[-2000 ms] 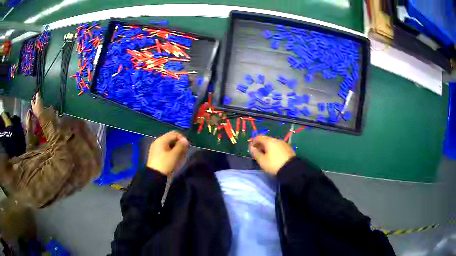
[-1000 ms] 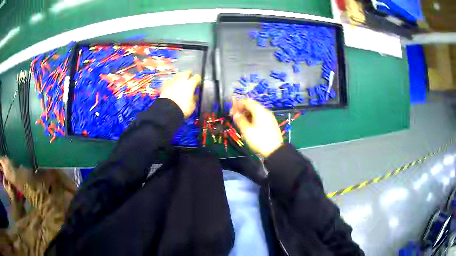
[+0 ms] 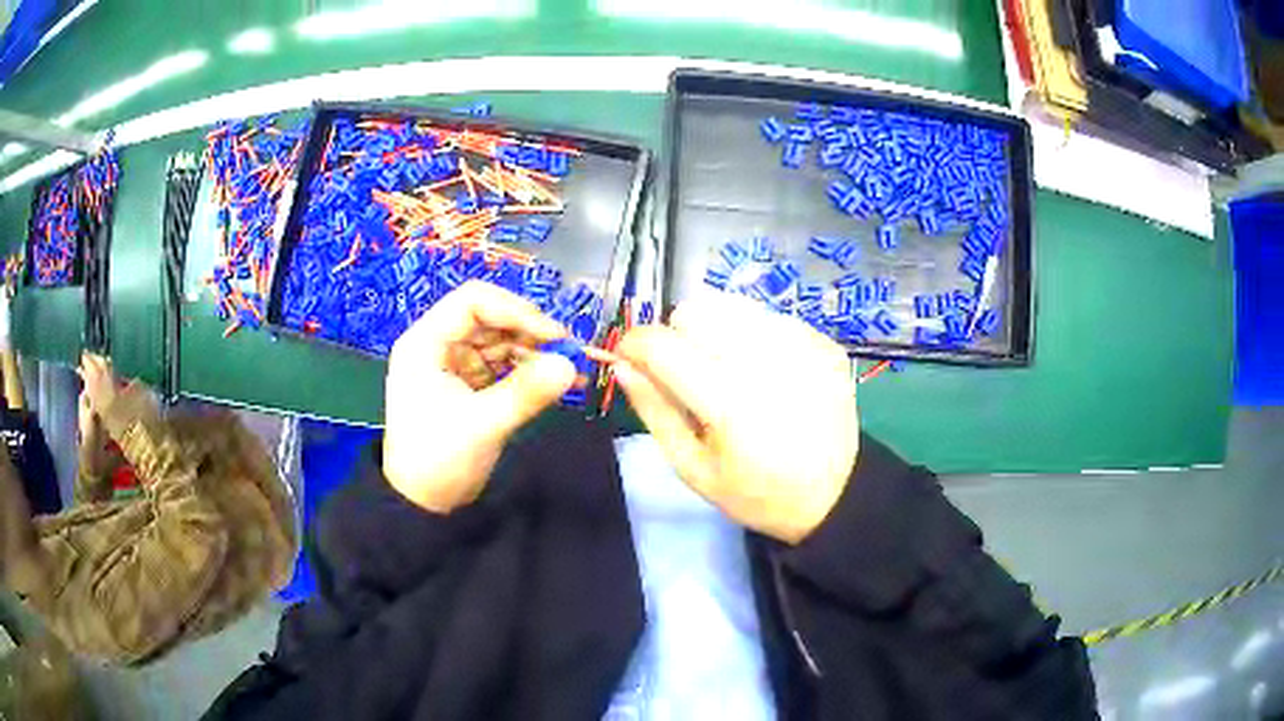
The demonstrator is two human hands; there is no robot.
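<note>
My left hand (image 3: 465,395) is raised in front of my chest and pinches a blue piece (image 3: 568,352) between thumb and fingers. My right hand (image 3: 746,409) is beside it and holds a thin red pin (image 3: 601,355) whose end meets the blue piece. How deep the pin sits cannot be told. Behind my left hand is the mixed tray (image 3: 637,211) with blue pieces and a patch of red pins. Behind my right hand is the second tray (image 3: 1024,254) with blue pieces. My hands hide most of the loose red pins at the bench edge.
Loose red and blue parts (image 3: 242,211) lie left of the mixed tray. Black strips (image 3: 176,268) lie further left. A person in a brown top (image 3: 155,521) works at the lower left. Stacked folders and a blue bin (image 3: 1183,49) are at the upper right, with white paper (image 3: 1127,169).
My left hand has come back from the mixed tray and my right from the second tray's edge. They now meet, raised, around a blue piece and a red pin.
</note>
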